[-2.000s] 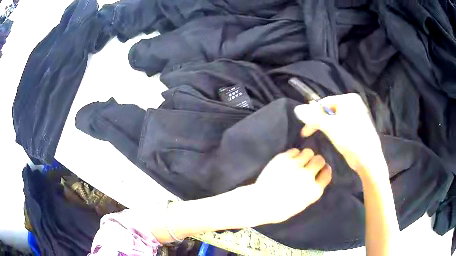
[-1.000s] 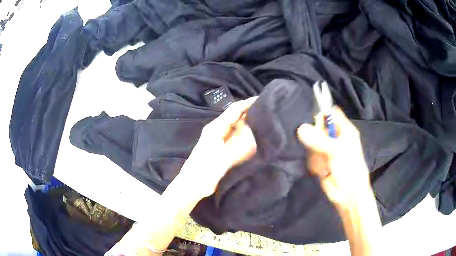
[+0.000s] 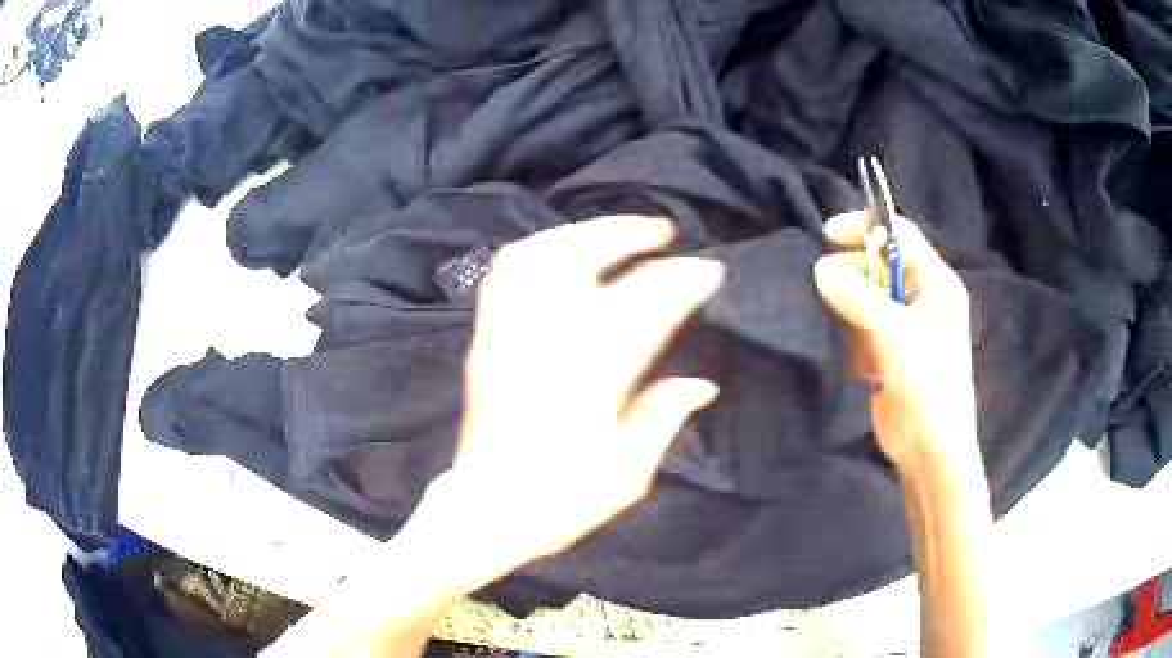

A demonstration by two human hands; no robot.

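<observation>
A dark garment (image 3: 771, 514) lies spread and wrinkled in front of me. Its black label with white print (image 3: 465, 270) shows just left of my left hand. My left hand (image 3: 578, 347) is over the garment, its thumb and fingers apart, with no cloth seen between them; it is slightly blurred. My right hand (image 3: 900, 296) holds thread snips (image 3: 879, 206) with a blue part; their two short blades point up and are slightly apart, above the garment's right part.
More dark garments (image 3: 925, 77) are heaped along the far and right sides. A dark piece (image 3: 71, 321) hangs over the left edge of the white table (image 3: 206, 495). Below are a blue bin edge (image 3: 129, 545), patterned fabric (image 3: 219, 604) and a red object (image 3: 1146, 620).
My left hand has opened and let go of the bunched cloth, which now lies flatter. My right hand, with the snips, has moved slightly right. The view has shifted, so the garments appear further left.
</observation>
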